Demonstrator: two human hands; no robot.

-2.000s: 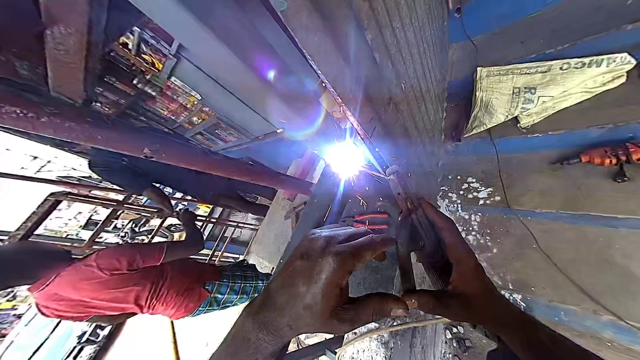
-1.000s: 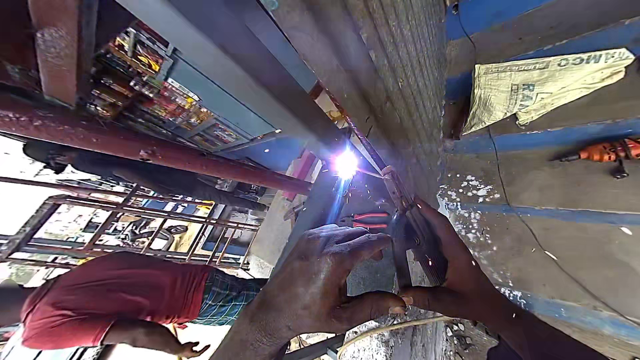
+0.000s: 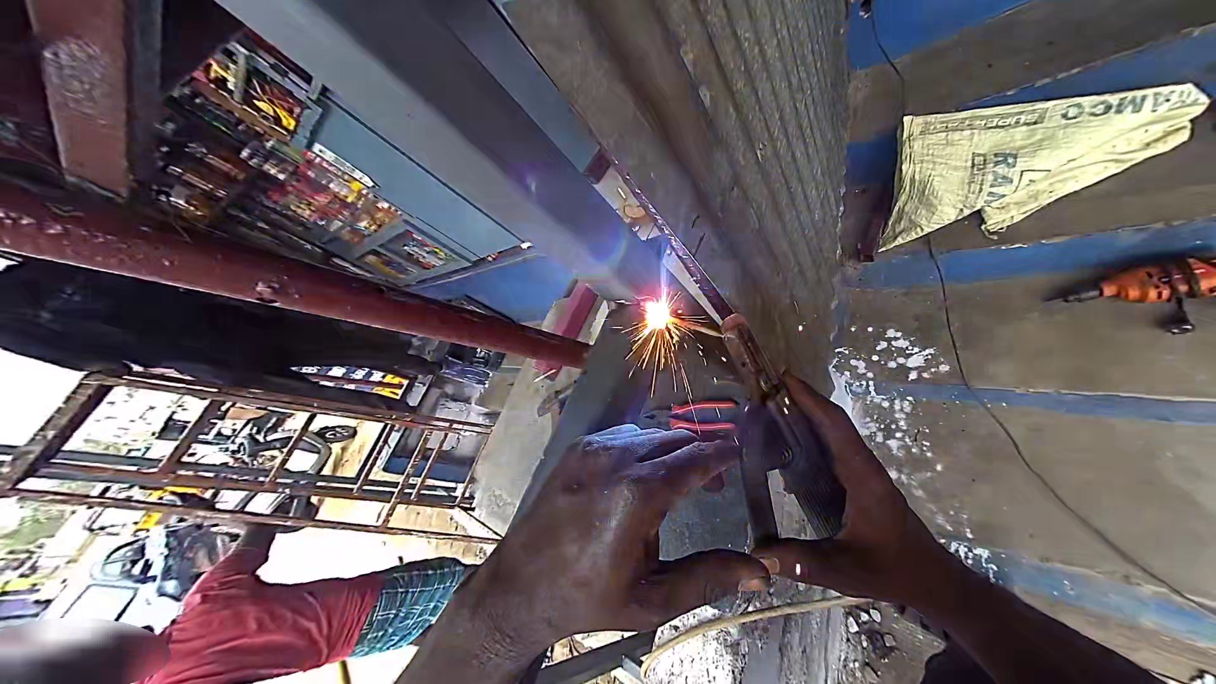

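My right hand (image 3: 855, 513) is closed round the black handle of a welding electrode holder (image 3: 760, 375), whose jaws hold a thin electrode (image 3: 703, 329). At the electrode's tip a bright welding arc (image 3: 657, 313) throws orange sparks beside a long grey metal profile (image 3: 513, 152). My left hand (image 3: 617, 522) is held beside the holder, its thumb against the right thumb; its fingertips reach toward the holder's lever, and whether they grip it cannot be told. Pliers with red handles (image 3: 703, 416) lie just beyond the left fingers.
Blue-edged steps (image 3: 1045, 332) at the right bear a woven sack (image 3: 1007, 161), an orange power tool (image 3: 1149, 283) and a thin cable (image 3: 978, 404). A red metal pipe (image 3: 285, 290) crosses at left. A person in a red shirt (image 3: 275, 608) is beyond a rusty metal railing (image 3: 380, 513).
The arc's glare has shrunk and sparks now spray from it. My hands have hardly moved. The person in red has shifted toward the lower left of the view.
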